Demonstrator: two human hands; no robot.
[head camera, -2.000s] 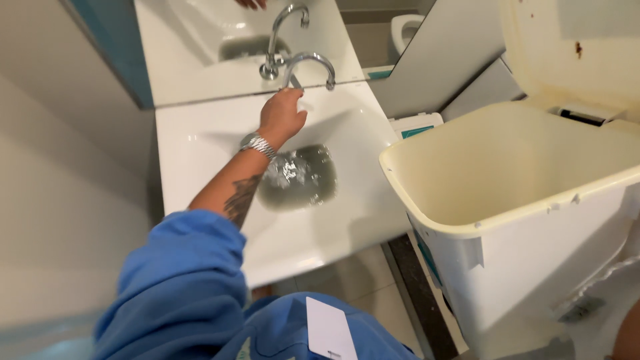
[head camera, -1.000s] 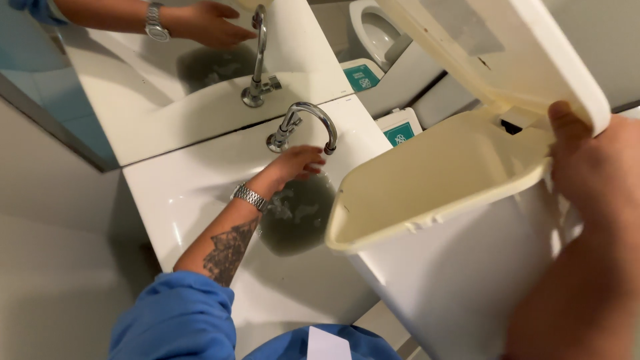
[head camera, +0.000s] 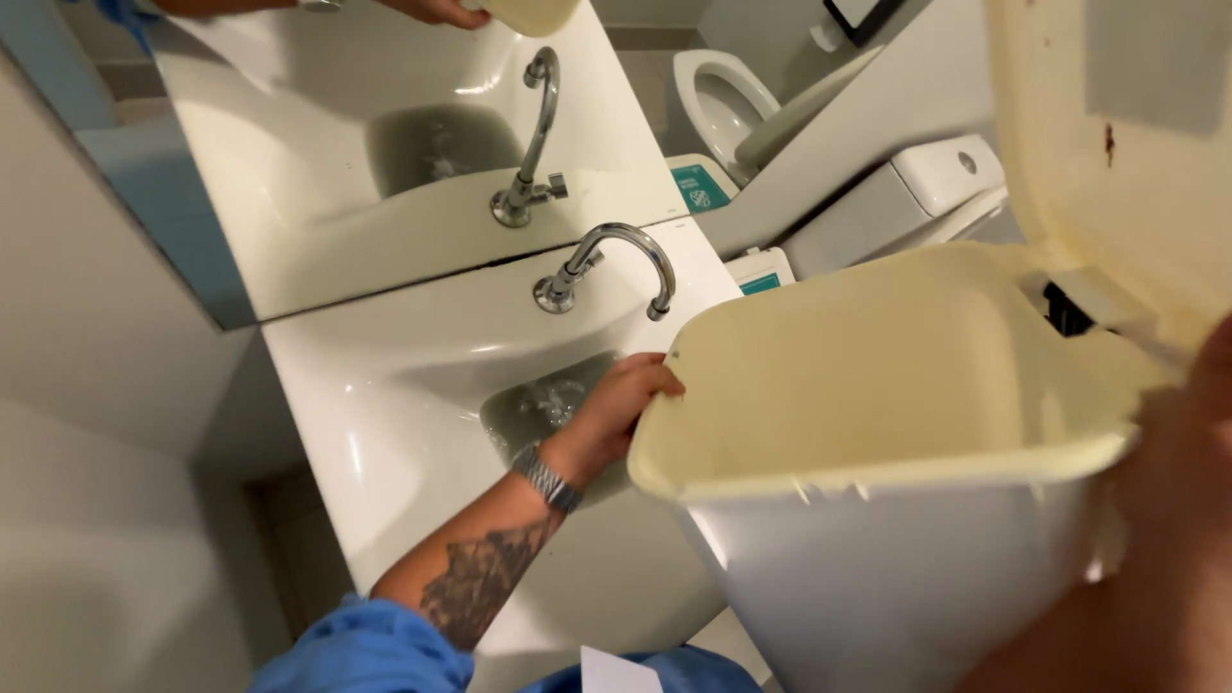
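My left hand (head camera: 616, 409), with a metal watch on the wrist, grips the left rim of a white plastic bin (head camera: 866, 587), thumb over the edge. The bin's lid (head camera: 1107, 183) stands raised, and its yellowed inside shows no contents in the part I see. At the right edge, my right hand (head camera: 1169, 462) is blurred and lies against the bin's right side near the lid hinge; its fingertips are partly hidden. Below my left hand, cloudy grey water (head camera: 549, 404) with bubbles lies in the white washbasin (head camera: 404, 423). The curved chrome faucet (head camera: 626, 236) stands behind, with no stream visible.
A mirror (head camera: 318, 202) behind the basin reflects the faucet, my arm and a toilet bowl (head camera: 722, 96). To the back right are a toilet cistern (head camera: 948, 173) and a small white container with a green label (head camera: 760, 274). A wall borders the left side.
My left hand has moved from the faucet to the bin's rim. The bin now overlaps the basin's right side. My right hand, mostly out of view two seconds ago, is at the bin.
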